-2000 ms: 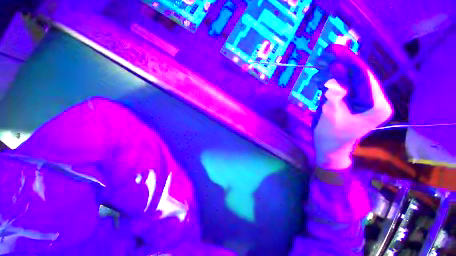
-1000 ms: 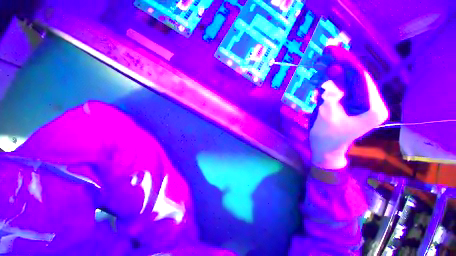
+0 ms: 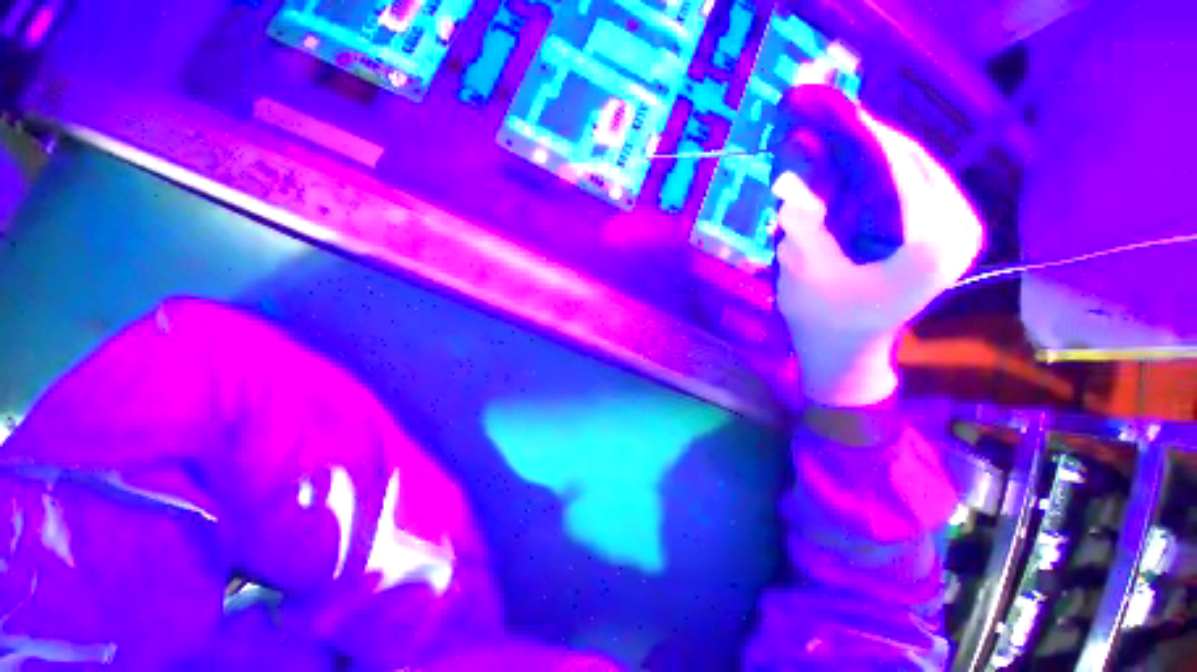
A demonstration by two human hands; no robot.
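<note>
My right hand (image 3: 873, 243), in a white glove, is closed around a dark, rounded tool (image 3: 840, 171). The tool's thin pale tip points left over the lower right corner of the middle circuit board (image 3: 571, 112); whether it touches cannot be told. The boards glow cyan with pink spots. A second circuit board (image 3: 381, 37) lies to the left, cut off by the top edge. A third circuit board (image 3: 748, 164) lies partly behind my right hand. A fine pale cord (image 3: 1083, 263) runs from beside my right wrist to the right edge. My left hand is not in view.
The bench's front edge (image 3: 381, 250) runs diagonally, with a teal-green surface (image 3: 105, 243) below it. A sleeve or clothed limb (image 3: 250, 407) fills the lower left. A rack (image 3: 1037, 551) with several boards stands at the lower right. A pale panel (image 3: 1116, 309) is above it.
The boards, bench edge and right hand have all shifted left and slightly up in the picture. The right hand still holds the tool, its tip near the same corner of the middle board.
</note>
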